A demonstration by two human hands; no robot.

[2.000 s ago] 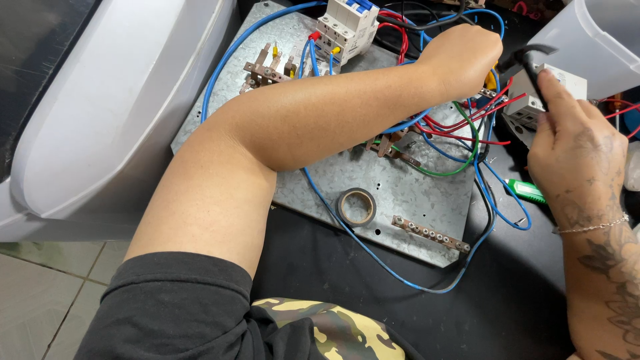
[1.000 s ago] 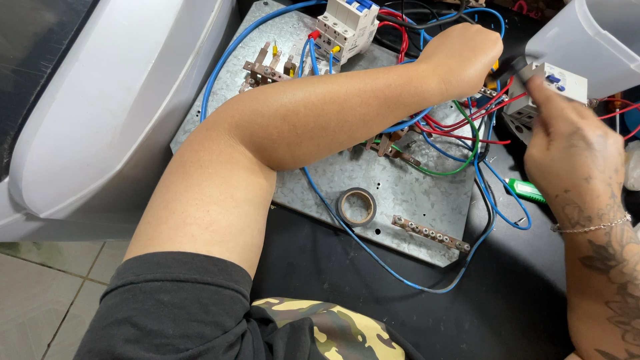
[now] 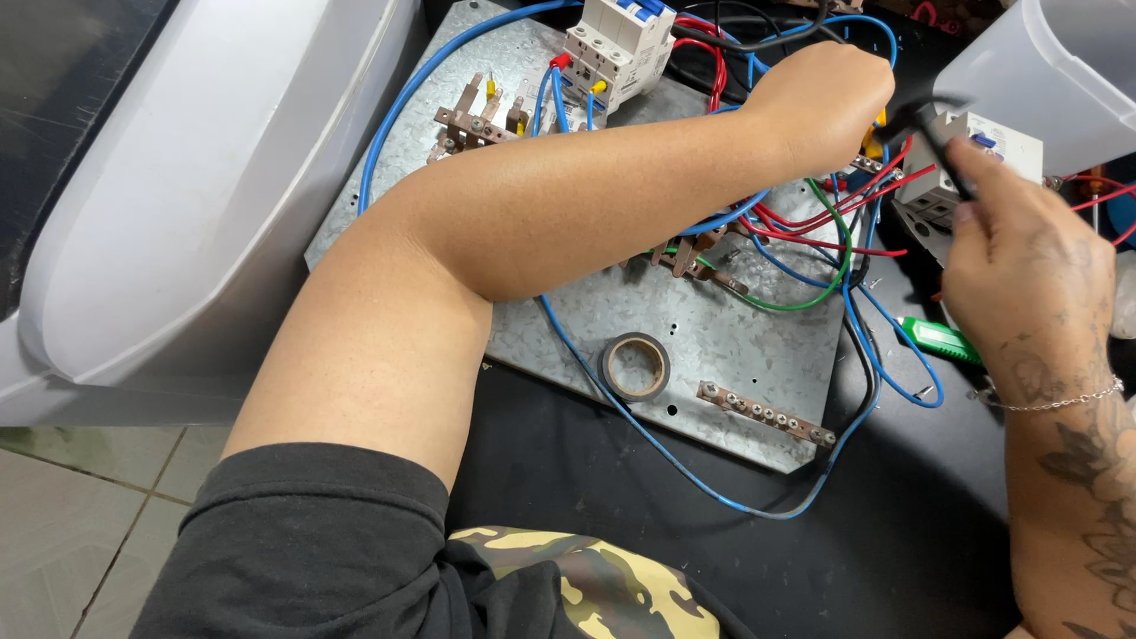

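Note:
My left hand (image 3: 827, 108) is curled into a fist above the right part of a galvanized metal plate (image 3: 577, 333); a yellow piece (image 3: 874, 142) shows beside its fingers, but its grip is hidden. My right hand (image 3: 1021, 253) grips the handle of a blurred black hammer (image 3: 923, 129), its head close to the left fist. Beneath the tool is a white circuit breaker (image 3: 994, 155). Red wires (image 3: 825, 232) and a green wire (image 3: 781, 307) run below my left hand. On the plate lie a roll of tape (image 3: 636, 366) and a brass terminal bar (image 3: 765, 414).
White breakers (image 3: 617, 53) with blue levers stand at the plate's top, beside copper busbars (image 3: 475, 129). A long blue wire (image 3: 679, 466) loops past the plate's front edge. A green utility knife (image 3: 941, 339) lies right, a translucent bin (image 3: 1012, 80) behind. A white molded object (image 3: 177, 213) borders the left.
The hammer in my right hand has shifted and tilted beside the left fist, blurred by motion. My left hand and the plate have stayed in place.

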